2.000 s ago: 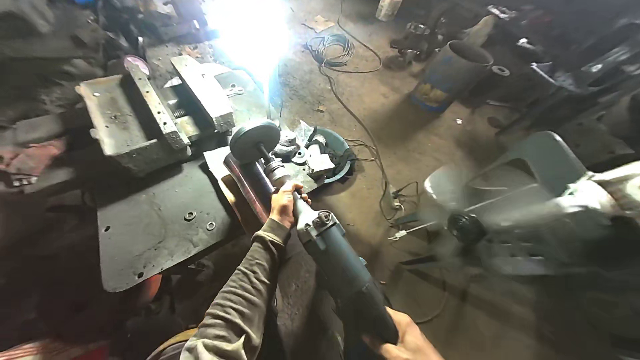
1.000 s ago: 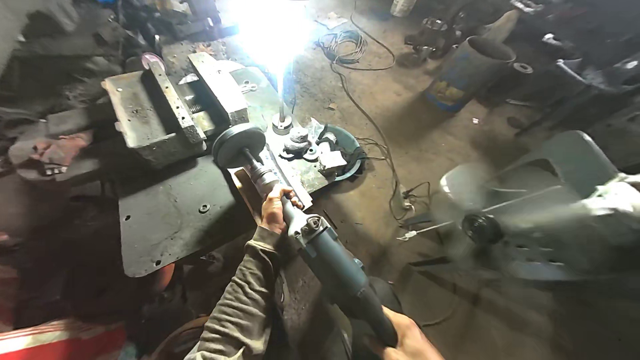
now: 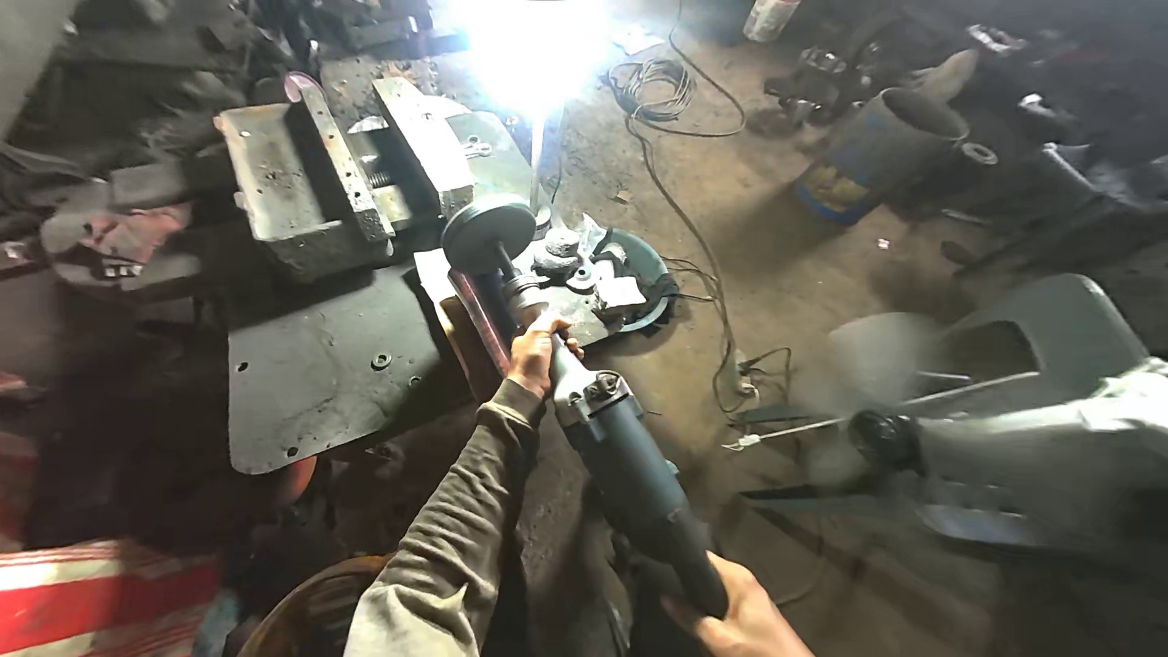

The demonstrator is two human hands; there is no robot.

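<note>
My left hand (image 3: 540, 354) grips the metal neck of a straight grinder (image 3: 630, 461). Its rear handle lies in my right hand (image 3: 744, 607), at the lower right of centre. The round wheel (image 3: 488, 233) at the tool's far end is over the edge of a metal plate table (image 3: 338, 365). Whether it touches the long metal piece (image 3: 479, 319) just below it, I cannot tell. A vise with two long jaws (image 3: 342, 164) is on the table behind the wheel, to the left. Right of the wheel, a round tray (image 3: 652, 274) holds several small parts.
A very bright lamp (image 3: 538, 46) glares at the top on a thin post. On the floor lie a coiled cable (image 3: 662, 91) and a cord with a plug socket (image 3: 744, 388). A large fan (image 3: 985, 438) stands at right, a blue metal drum (image 3: 881, 155) behind it. A striped sack (image 3: 100, 607) lies lower left.
Both hands keep their grip on the grinder. Its wheel was further left, near the vise's corner, one second ago; it now sits more to the right, by the vise jaw's near end.
</note>
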